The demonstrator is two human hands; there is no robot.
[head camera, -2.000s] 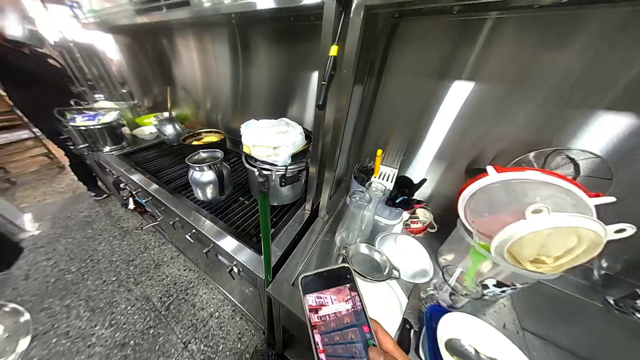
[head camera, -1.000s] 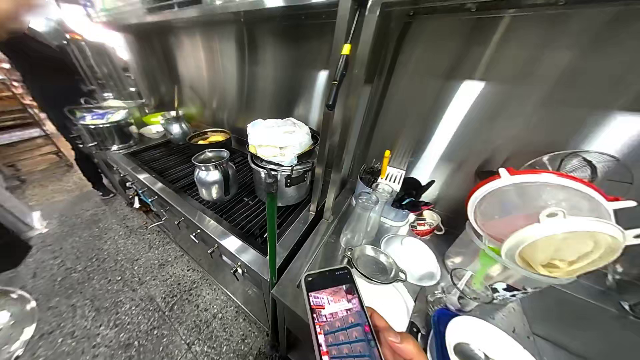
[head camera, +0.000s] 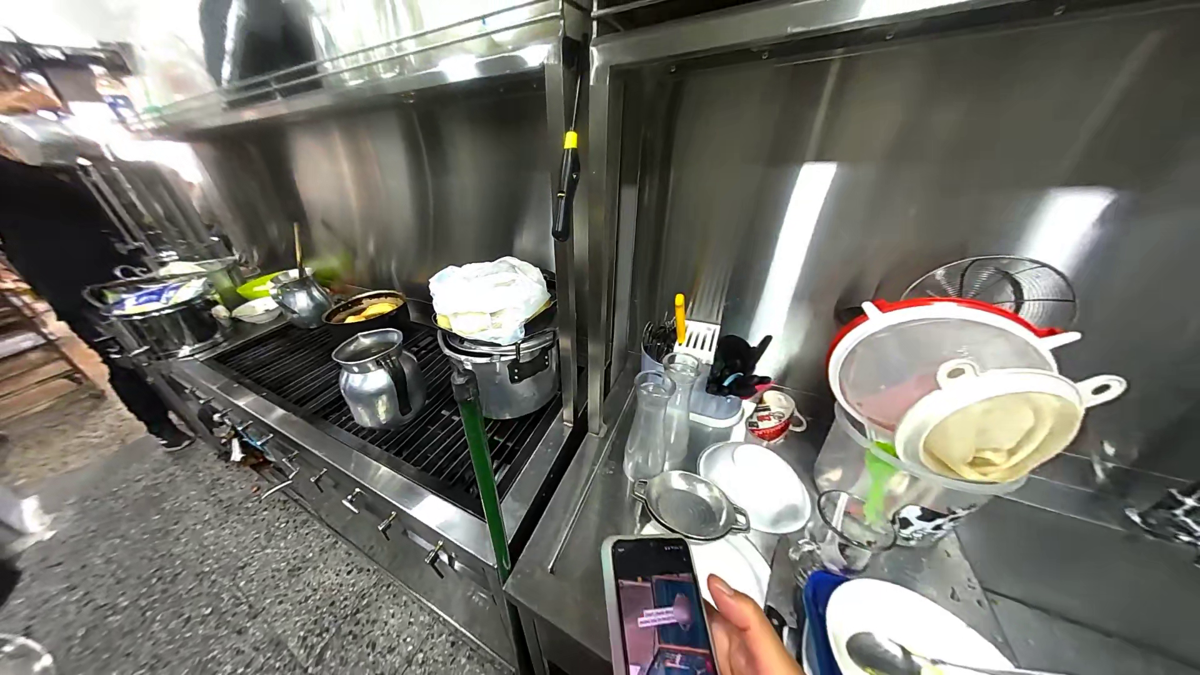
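My right hand (head camera: 750, 628) holds a smartphone (head camera: 661, 609) upright at the bottom of the view, its lit screen facing me. Just beyond the phone, a small metal pan with two handles (head camera: 691, 504) and white bowls (head camera: 755, 487) stand on the steel counter. Two clear glass bottles (head camera: 649, 427) are behind them. To the right of my hand, a white oval dish (head camera: 900, 619) has a metal spoon (head camera: 881, 653) in it. A glass jug (head camera: 855, 530) is near the dish. My left hand is out of view.
The grill (head camera: 450, 450) at left bears a metal pitcher (head camera: 380, 380), a pressure cooker (head camera: 511, 375) topped with a white plastic bag (head camera: 489, 298), and a pan of food (head camera: 367, 309). A green pole (head camera: 483, 478) leans at its edge. Strainers (head camera: 998, 427) are stacked at right. A person in black (head camera: 56, 225) stands far left.
The picture on the phone's screen is different from before. My right hand still holds the phone.
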